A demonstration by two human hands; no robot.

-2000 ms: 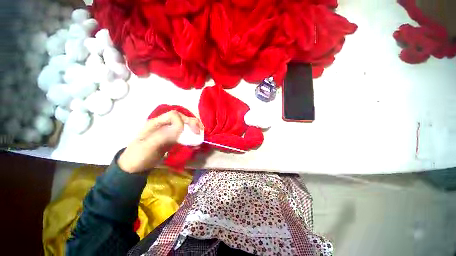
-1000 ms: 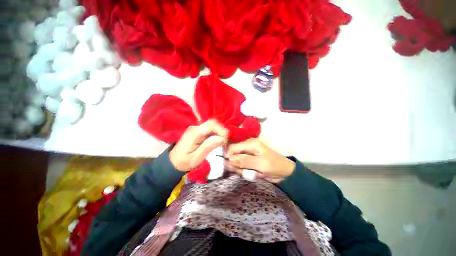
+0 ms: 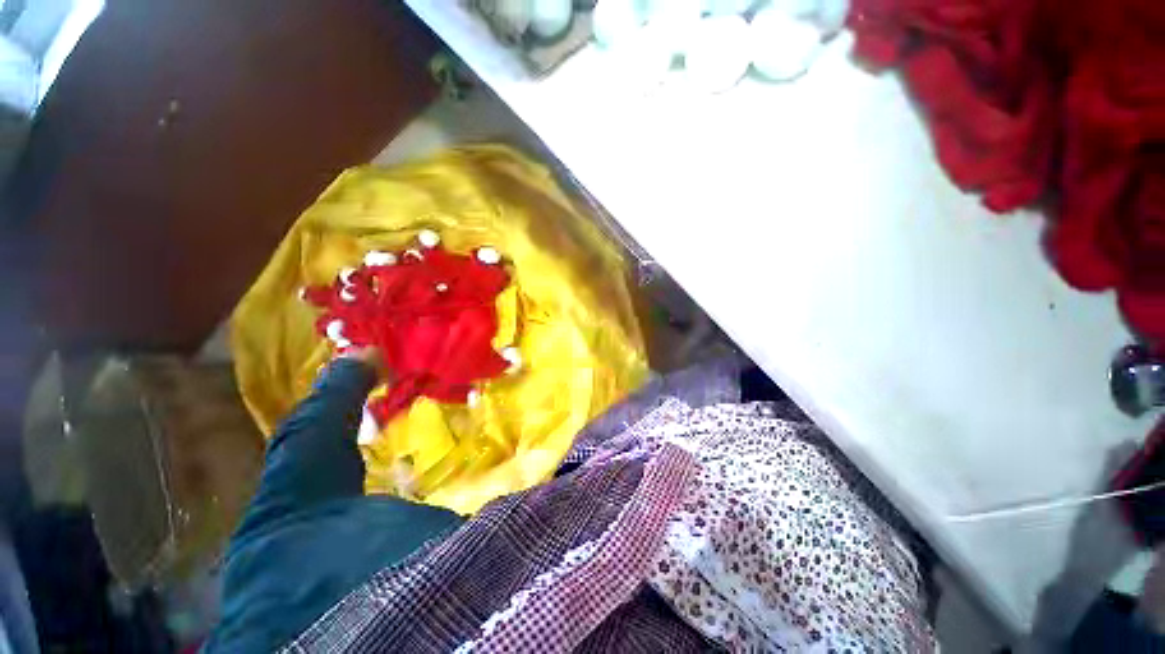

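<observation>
My left hand (image 3: pixel 363 357) reaches down into the yellow sack (image 3: pixel 562 307), at the edge of red pieces with white pompoms (image 3: pixel 441 326). Only a little skin shows past the dark sleeve; the fingers are hidden, so I cannot tell whether they grip anything. My right hand is not clearly visible; only part of a dark sleeve shows at the lower right edge. A red piece (image 3: pixel 1149 492) is cut off by the right edge. A white thread (image 3: pixel 1048 506) runs across the table's near edge towards it.
The white table (image 3: pixel 792 243) slants across the right side, its edge beside the sack. White pompoms (image 3: pixel 722 51) lie at the top. A heap of red plush (image 3: pixel 1022 115) is at upper right, with a small round gadget (image 3: pixel 1136 380) below. The floral apron (image 3: pixel 779 537) covers the lap.
The view has swung left and down to the sack. My left hand has left the red piece and pompom above the lap and is in the sack. My right hand has gone from clear view.
</observation>
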